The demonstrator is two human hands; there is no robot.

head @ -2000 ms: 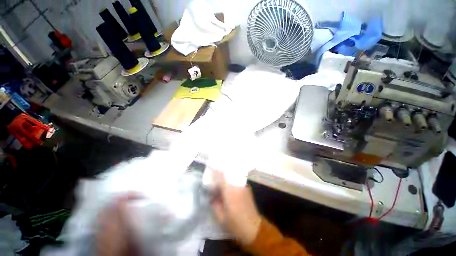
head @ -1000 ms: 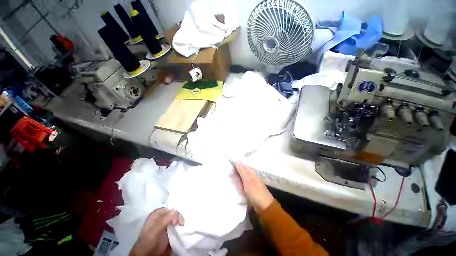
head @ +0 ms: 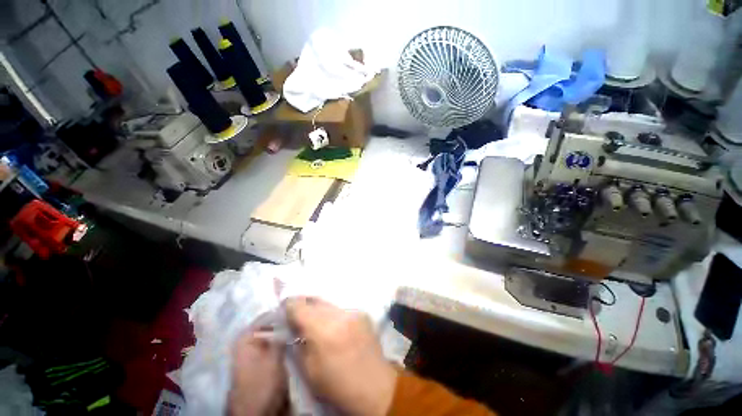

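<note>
White garment pieces [head: 220, 321] lie in a heap at the lower centre, in front of me below the table edge. My left hand [head: 259, 370] is blurred and closed on the white cloth. My right hand [head: 338, 349], with an orange-brown sleeve, is closed on the cloth close beside it, the fingers nearly touching. More white cloth [head: 358, 236] on the table is overexposed, so its outline is unclear. The fingertips are partly hidden by cloth and blur.
The overlock machine [head: 602, 195] stands at the right, with red threads hanging. A desk fan [head: 447, 77], dark blue cloth strip [head: 440, 191], cardboard box [head: 346, 122] and yellow folder [head: 325, 165] are behind. Another sewing machine [head: 191, 154] and black thread cones [head: 199, 101] stand left.
My right hand has moved left and down, close to my left hand. The white heap on the table is lower, and the dark blue strip is now uncovered. The view has shifted slightly.
</note>
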